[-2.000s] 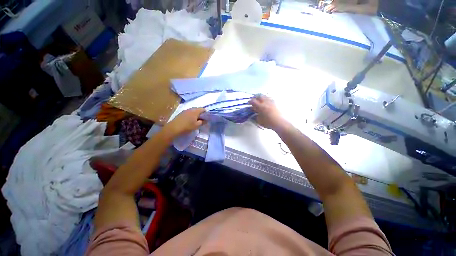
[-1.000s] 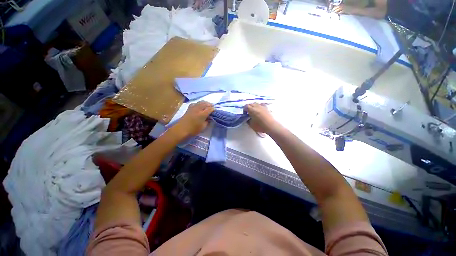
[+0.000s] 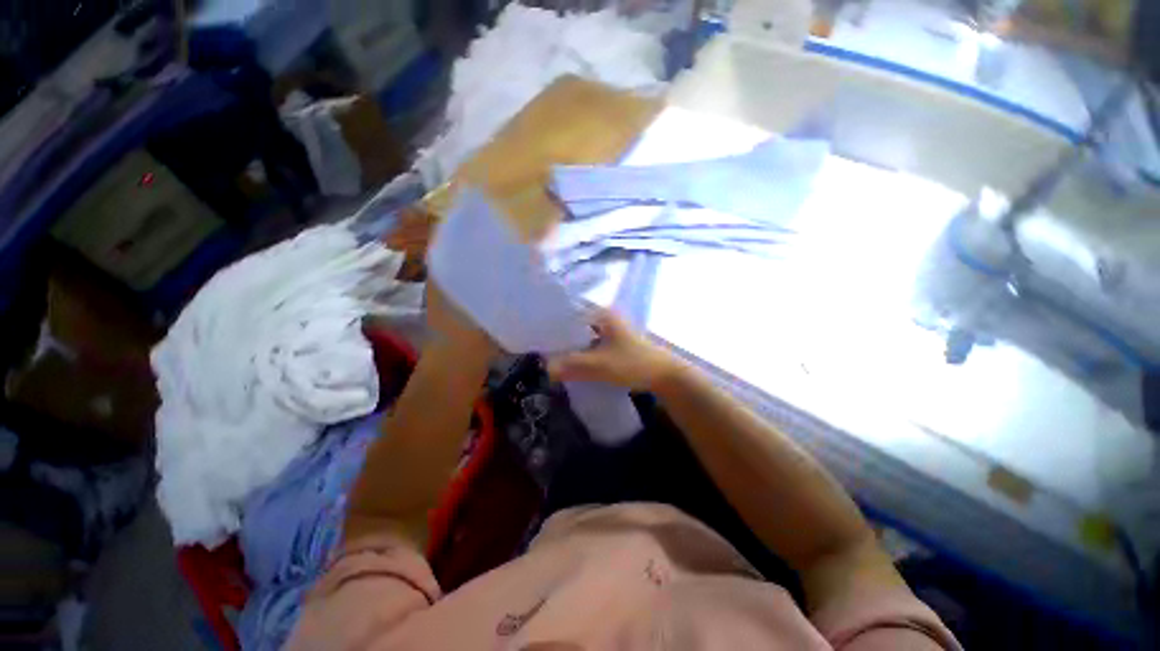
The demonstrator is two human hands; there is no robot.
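A light blue cut piece [image 3: 496, 274] is raised at the table's left front corner, blurred. My right hand [image 3: 613, 356] grips its lower right end. My left forearm reaches up behind the piece, which hides my left hand, so its grip cannot be seen. A light blue strip [image 3: 604, 412] hangs below my right hand. More light blue cut pieces [image 3: 687, 181] lie fanned on the white machine table [image 3: 814, 337].
The sewing machine [image 3: 986, 274] stands at right, blurred. A brown board [image 3: 550, 146] lies at the table's left end, beside a white fabric heap [image 3: 541, 57]. White fabric [image 3: 274, 369] and a light blue bundle [image 3: 299, 509] lie in and over a red basket [image 3: 458, 502] at left.
The view has swung left. My hands have left the stack on the table and moved towards its front left corner, with a light blue piece now lifted and tilted up.
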